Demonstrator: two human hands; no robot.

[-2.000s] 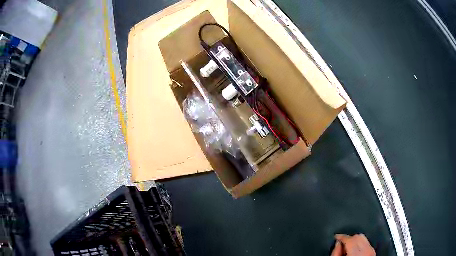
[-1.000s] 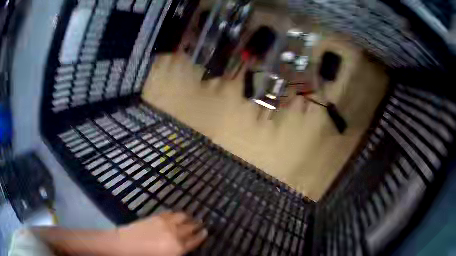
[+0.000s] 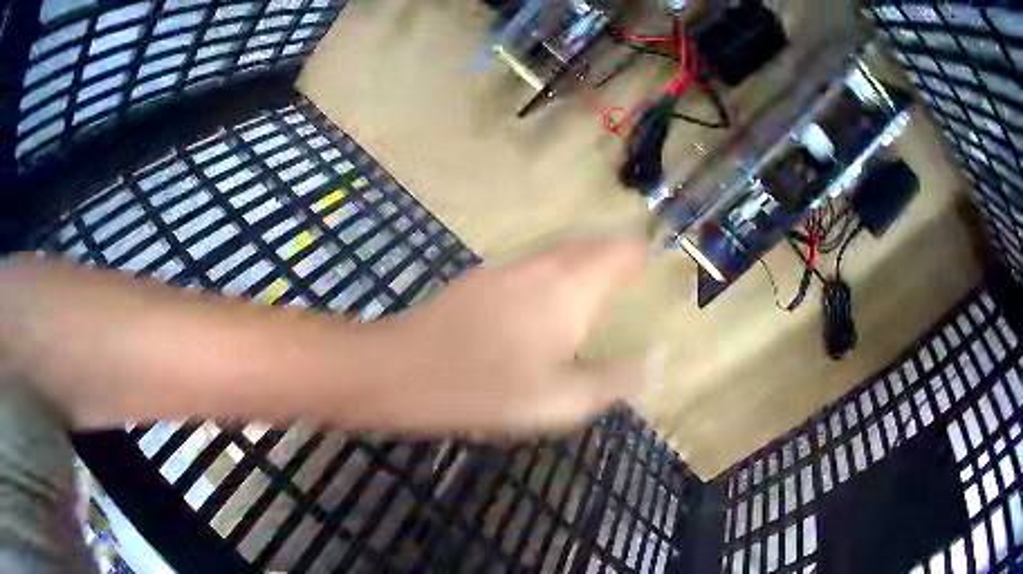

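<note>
My left hand [image 3: 505, 336] reaches in from the left edge over the black slotted crate [image 3: 393, 247], blurred. Its thumb and fingers are apart with nothing seen between them. Just beyond the fingertips, an LED bulb display stand [image 3: 802, 163] lies on the cardboard lining [image 3: 774, 387], with a black power adapter [image 3: 886, 196] and red and black wires beside it. Another stand [image 3: 550, 45] lies at the top of the view, partly cut off, with a second black adapter [image 3: 740, 39] near it. My right hand is not in the picture.
Slotted crate walls rise around the lining. A bundled black cord [image 3: 838, 320] lies right of the nearer stand, and another [image 3: 645, 146] lies between the stands. Yellow shows through the slots at left.
The view has gone from the open cardboard box on the bench to inside the crate. My left hand has moved from the crate's near side to above its inside, near a stand.
</note>
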